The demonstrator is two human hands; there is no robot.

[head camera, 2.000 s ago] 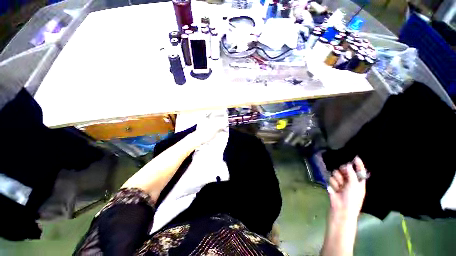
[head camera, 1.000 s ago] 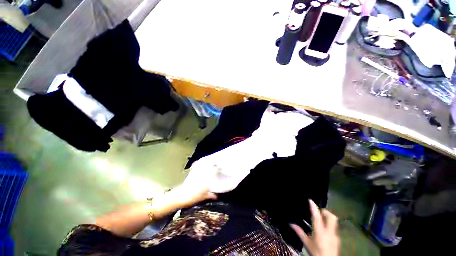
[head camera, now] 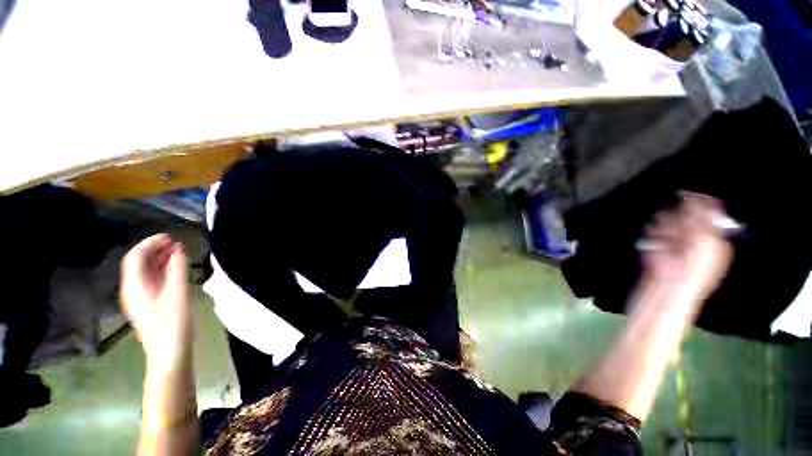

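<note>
A black garment with white sections (head camera: pixel 334 209) lies bunched over the lap and up against the table edge. My left hand (head camera: pixel 158 280) is raised to the left of the garment, its fingers curled, and no held thing shows in it. My right hand (head camera: pixel 690 236) is blurred, out to the right over a black garment heap (head camera: pixel 757 169). Something small and pale shows at its fingertips, too blurred to name. Neither hand touches the garment on the lap.
The white table (head camera: pixel 205 71) with a wooden edge spans the top. A phone stand (head camera: pixel 330 27), a dark spool (head camera: pixel 269 27), loose threads (head camera: pixel 458 31) and a spool tub (head camera: pixel 663 27) are on it. Another black garment (head camera: pixel 44 240) hangs at the left.
My left hand has left the garment and moved left. My right hand has moved up and right. The lap garment now shows mostly black. The view has swung back to the right.
</note>
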